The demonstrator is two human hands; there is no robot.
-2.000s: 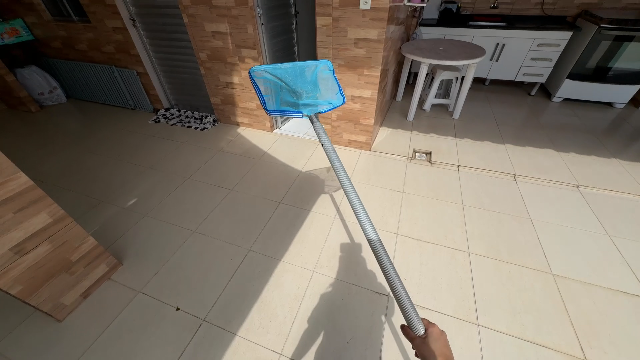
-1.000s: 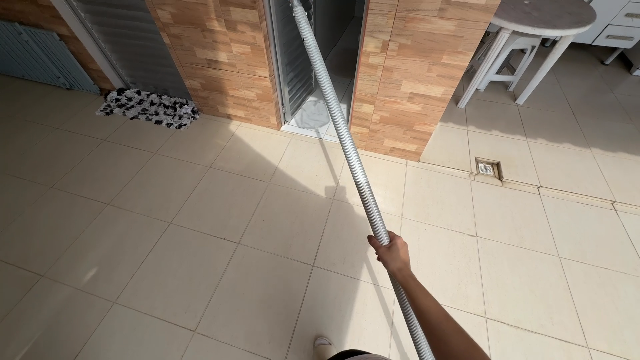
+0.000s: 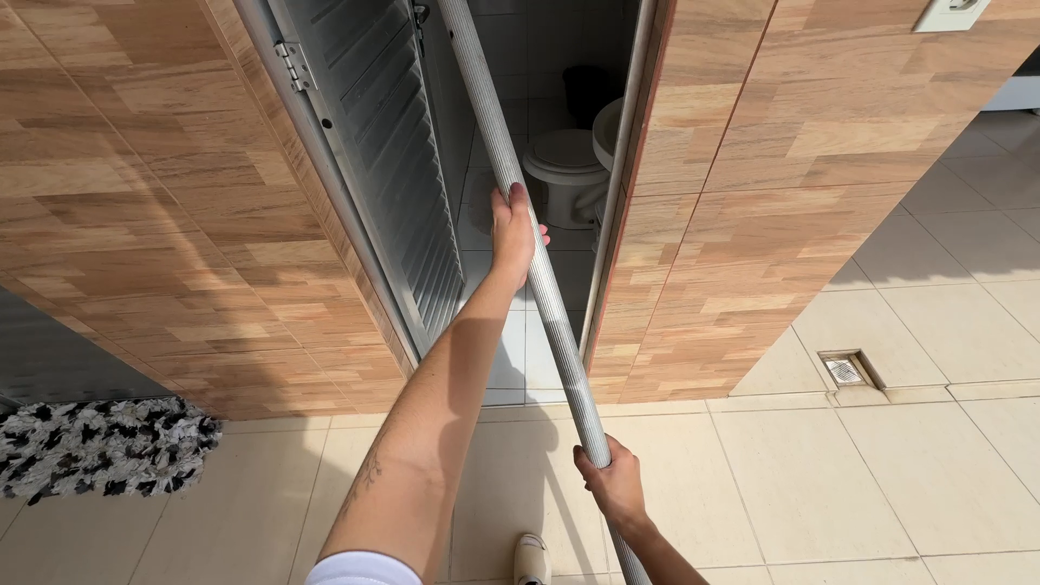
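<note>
A ribbed grey metal pole [image 3: 561, 341] slants from the top of the view down to the bottom edge, in front of a narrow doorway. Higher up, my left hand [image 3: 516, 231] is against it, thumb on the near side and fingertips showing past its right edge. Lower down, my right hand [image 3: 615, 479] is wrapped around the same pole. The pole's upper end lies outside the view, and so does its lower end.
Left in the doorway stands a louvred metal door [image 3: 382, 146], ajar inward. Behind the pole are a toilet [image 3: 565, 166] and part of a basin [image 3: 608, 134]. A shaggy black-and-white mat [image 3: 106, 447] lies left; a floor drain [image 3: 847, 370] is sunk at right. Wood-look tiled walls [image 3: 699, 203] flank the opening.
My left hand has come onto the pole above my right hand. The blue net at the pole's top, visible two seconds ago, is out of view. The view has moved closer to the doorway.
</note>
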